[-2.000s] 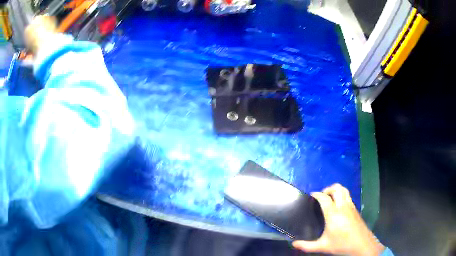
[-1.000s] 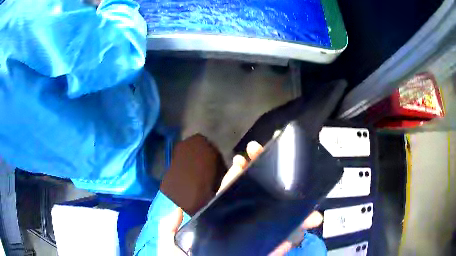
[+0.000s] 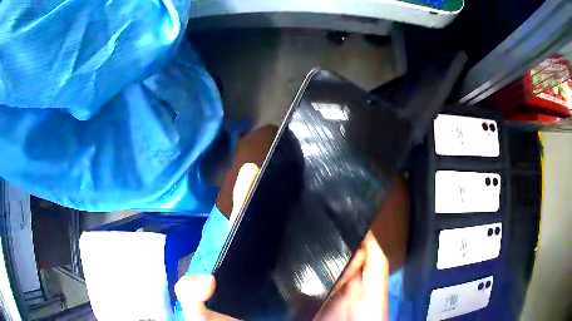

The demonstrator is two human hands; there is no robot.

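Observation:
A smartphone [image 3: 301, 207], glossy black screen side up with bright streaked reflections, is held tilted close to the camera. My left hand [image 3: 199, 289] grips its lower left edge, with a thumb at the bottom corner and a fingertip on the left side. My right hand [image 3: 360, 282] holds its lower right edge and is cut off by the bottom of the picture. The phone hides much of both hands. A black slotted tray [image 3: 421, 251] on the right holds several white phones [image 3: 467, 191], back side up, with two dark camera circles each.
Another person's light-blue sleeve and smock [image 3: 125, 144] fill the upper left. The table's pale edge [image 3: 295, 19] crosses the top. A white box-like thing [image 3: 125, 269] stands at the lower left. A red box [image 3: 545, 91] is at the upper right, beside pale floor.
The blue table has moved up, nearly out of view. The phone, first in my right hand over the table, is now in both hands, closer and steeper. More of the tray of white phones shows.

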